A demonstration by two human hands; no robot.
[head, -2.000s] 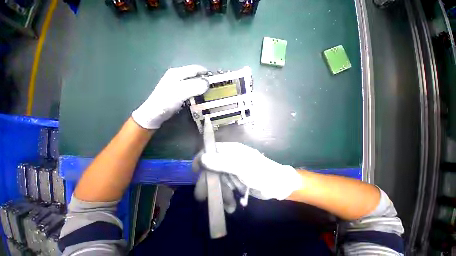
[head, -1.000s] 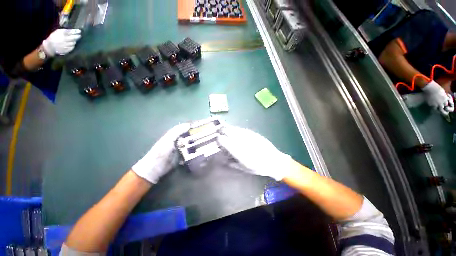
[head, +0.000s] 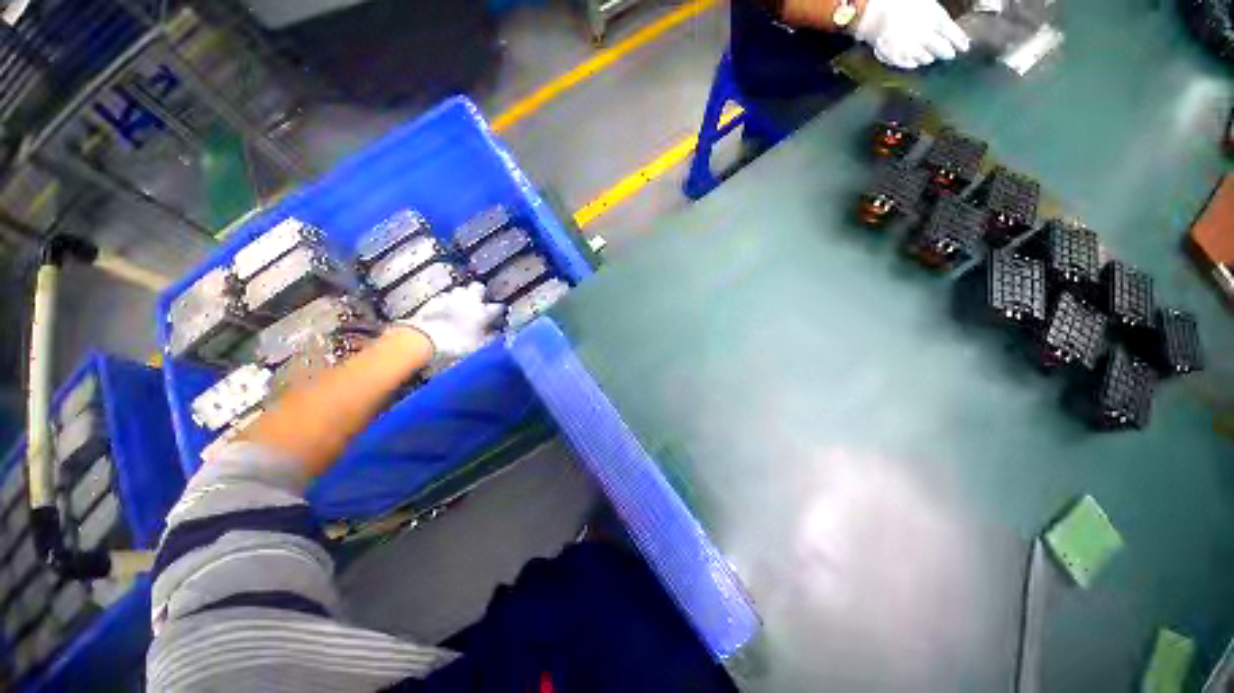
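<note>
A blue plastic tote [head: 393, 467] stands left of the bench and holds boxed units [head: 422, 288] in rows, with silvery tops and darker sides. My left hand [head: 460, 322], in a white knit glove, reaches into the tote at its right side, over the units. Its fingers touch or lie close to a unit; whether they grip it cannot be told. My right hand is not in view.
Finned black modules [head: 1076, 329] stand in rows on the green bench [head: 758, 393]. A green square [head: 1083, 539], part of another and a thin metal strip [head: 1033, 609] lie at lower right. Another worker's gloved hand [head: 913, 30] is at the top. A second tote [head: 129, 420] is at far left.
The view has swung left to the tote. My left hand has left the metal frame and is now in the tote. My right hand and the frame have gone out of view.
</note>
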